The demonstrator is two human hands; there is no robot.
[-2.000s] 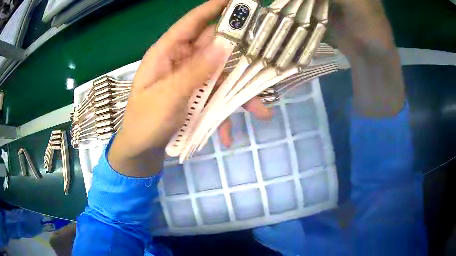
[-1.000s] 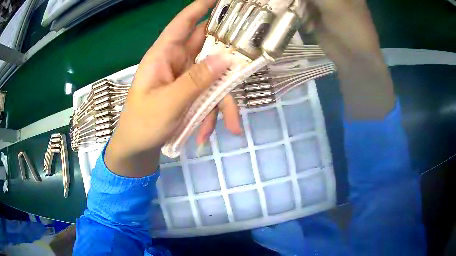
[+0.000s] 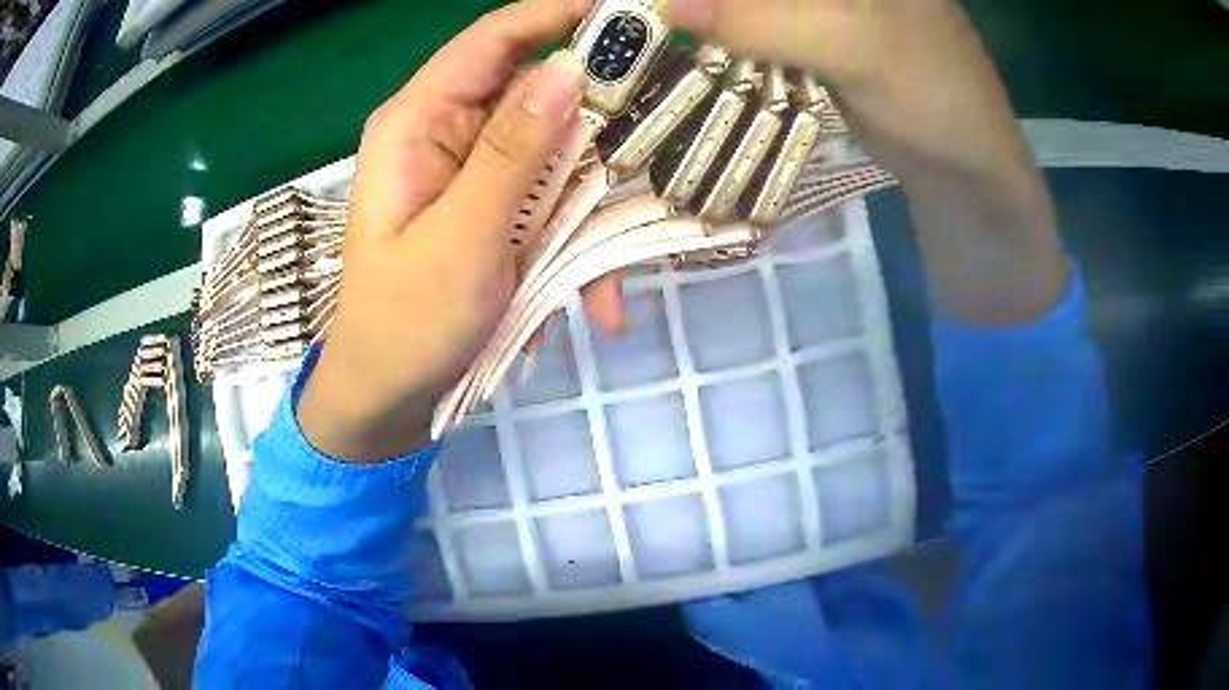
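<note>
A fanned bunch of wristwatches (image 3: 735,142) with gold-toned cases and pale pink straps is held above a white grid tray (image 3: 660,506). My left hand (image 3: 452,229) grips the bunch from the left, its thumb by the nearest case, which shows a dark oval face. My right hand (image 3: 822,41) is at the top edge, partly cut off, at the upper end of the bunch; its fingertips are mostly hidden. A row of watches (image 3: 280,276) lies on the tray's left part. More watches lie behind the held bunch, partly covered.
A small group of bent watches (image 3: 152,398) and a single bent watch (image 3: 74,425) lie on the green bench at left. A pale rail (image 3: 128,317) crosses behind the tray. White stacked items (image 3: 202,34) are at the upper left. Blue cloth shows at the lower left.
The held watches have fanned apart and tilted, so the nearest one's dark oval face shows again. The bunch sits a little lower than one second ago. The tray rows have stayed put.
</note>
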